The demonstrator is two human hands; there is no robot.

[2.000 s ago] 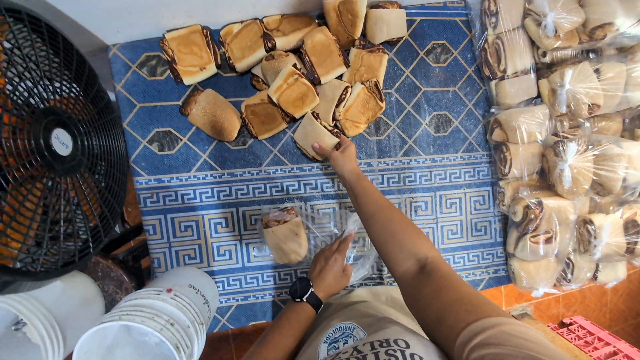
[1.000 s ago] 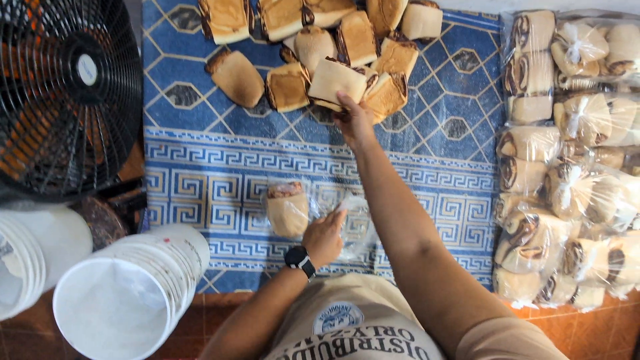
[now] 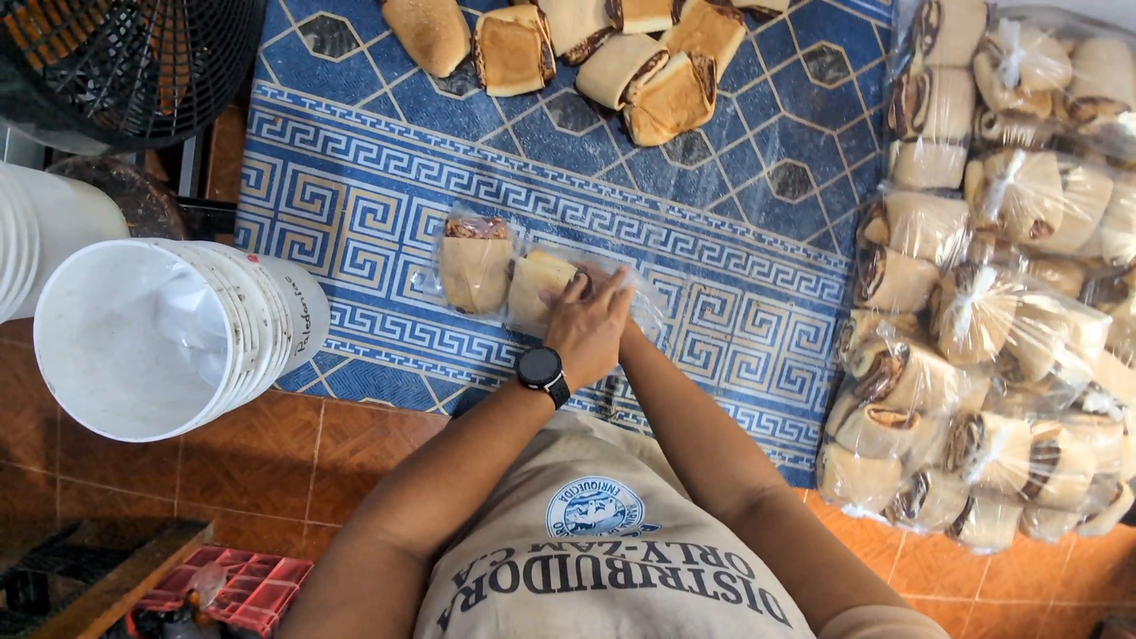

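A clear plastic bag (image 3: pixel 652 306) lies on the patterned blue table cover, with one chocolate-streaked bread roll (image 3: pixel 477 266) at its left end. Beside that roll, a second roll (image 3: pixel 537 286) sits at my hands, under the film. My left hand (image 3: pixel 587 330), a dark watch on its wrist, is over the bag's right part with its fingers on the film. Just below and behind it, my right hand (image 3: pixel 630 333) is mostly hidden, so its grip does not show. Loose rolls (image 3: pixel 515 51) lie farther up the table.
Several bagged rolls (image 3: pixel 981 311) are heaped along the table's right side. White plastic buckets (image 3: pixel 133 337) are nested at the left, near a black fan (image 3: pixel 133 71). A red plastic crate (image 3: pixel 226 590) rests low at the left, by the tiled floor.
My right hand has come back from the loose rolls to the bag, with the roll it took. Two rolls now lie side by side where one lay before. The view has shifted and turned.
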